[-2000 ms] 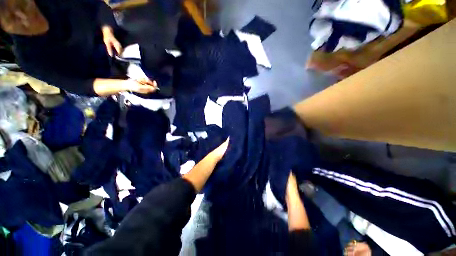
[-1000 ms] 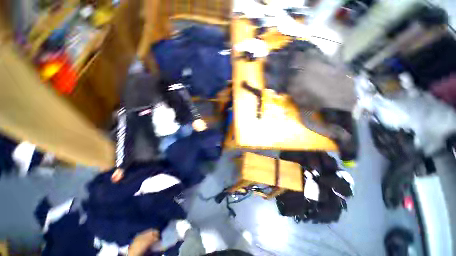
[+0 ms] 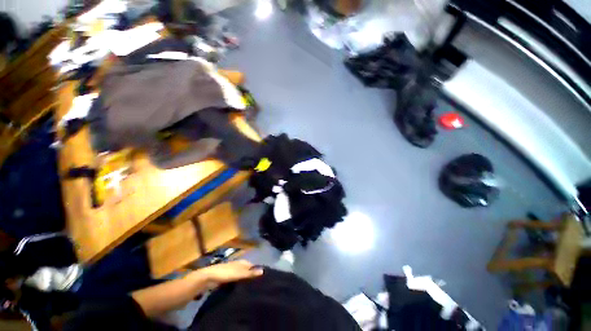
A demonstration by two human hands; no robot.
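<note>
My left hand (image 3: pixel 227 274) reaches in from the lower left and lies flat over rounded black cloth (image 3: pixel 275 302) at the bottom centre, which looks like my own clothed knee. I see nothing held in it; the fingertips are partly lost against the black. My right hand is not in view. A black heap of garments (image 3: pixel 303 226) with white pieces lies on the floor just ahead, against the table's corner.
A wooden table (image 3: pixel 139 210) at left bears a brown-grey garment (image 3: pixel 159 97) and papers. A wooden stool (image 3: pixel 194 239) stands below it. Black bags (image 3: pixel 415 106), a round black bundle (image 3: pixel 468 180), another wooden stool (image 3: pixel 538 252) and black-and-white pieces (image 3: pixel 421 304) are at right.
The view has swung right from the floor piles of dark cloth to the table and open floor. Both hands were in the dark cloth earlier; now only my left hand shows, on the black cloth.
</note>
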